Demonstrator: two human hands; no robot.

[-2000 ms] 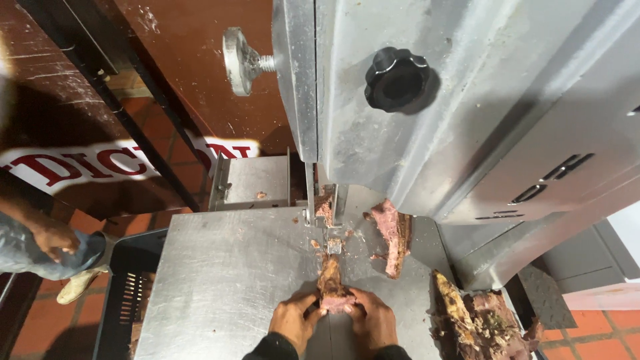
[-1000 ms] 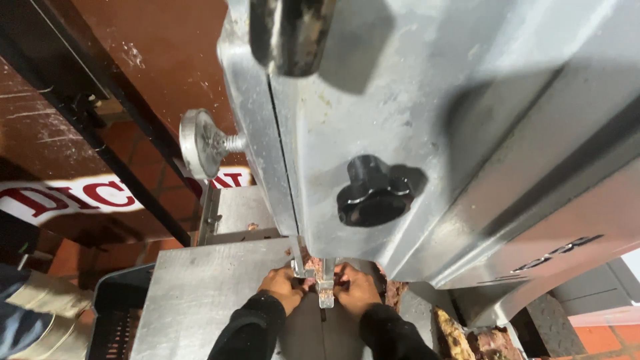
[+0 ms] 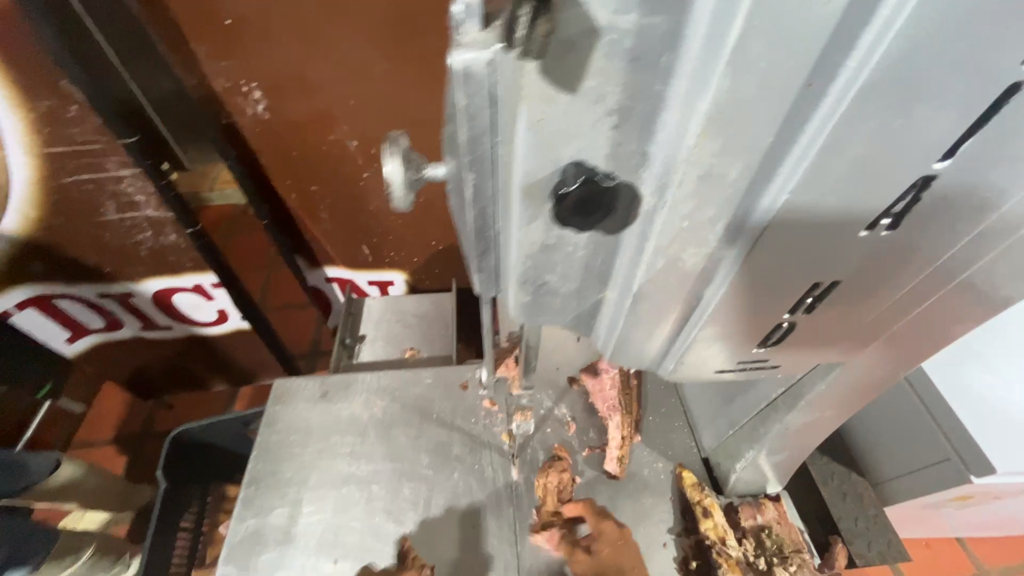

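My right hand (image 3: 604, 540) is at the lower middle of the head view, its thumb and fingers closed on a bony piece of meat (image 3: 554, 484) on the steel saw table (image 3: 360, 456). At the bottom edge, left of it, a blurred brown shape (image 3: 408, 560) shows; whether it is my left hand, meat or both I cannot tell. Ahead stands a steel meat band saw (image 3: 560, 280) with a black knob (image 3: 592, 198). A scrap of meat (image 3: 509, 364) lies by its blade guide (image 3: 488, 344). A longer pink cut of meat (image 3: 616, 416) rests right of the blade.
More meat and bone (image 3: 752, 528) lies at the table's right edge. A dark plastic crate (image 3: 212, 428) holding pieces stands at the left. A person's legs (image 3: 88, 504) show beyond it. A small steel side plate (image 3: 404, 328) adjoins the table's far edge.
Both hands were beside the blade a second ago. My right hand has come back toward me with the piece of meat, and the hands are apart. The view has shifted.
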